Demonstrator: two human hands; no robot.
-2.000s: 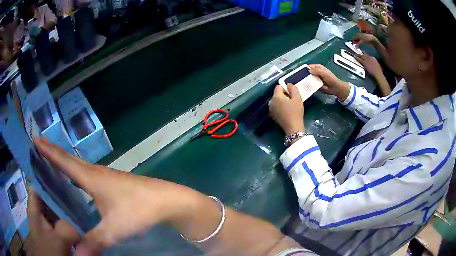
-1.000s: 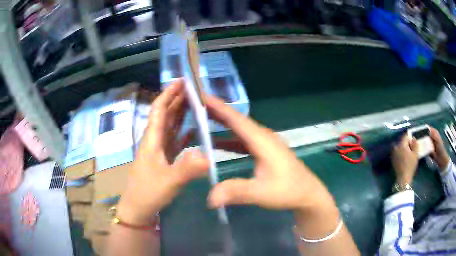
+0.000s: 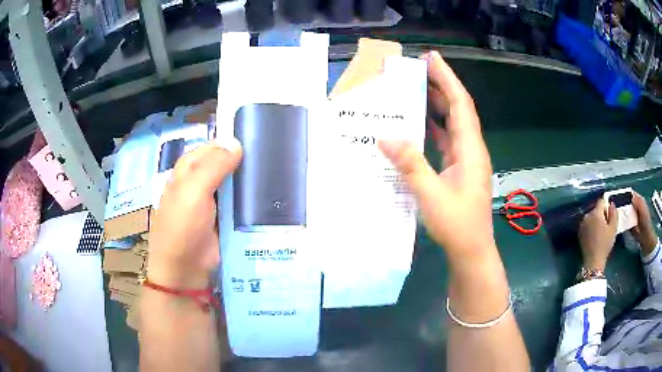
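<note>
A light blue and white folding carton is held up in front of me, partly opened, with its dark product picture and a white text panel facing me. A brown inner flap shows at its top. My left hand holds the left edge, thumb on the front. My right hand holds the right edge, thumb on the white text panel. The fingers behind the carton are hidden. A pile of flat carton blanks with brown flaps lies at the left, partly behind my left hand.
Red-handled scissors lie on the green bench at right. A neighbour's hands hold a white device. A metal post, pink small parts and a grid sheet are at left. A blue bin is beyond.
The carton has turned from edge-on to face me and is spread wider. My hands have moved apart to its two sides. Earlier the view pointed further right.
</note>
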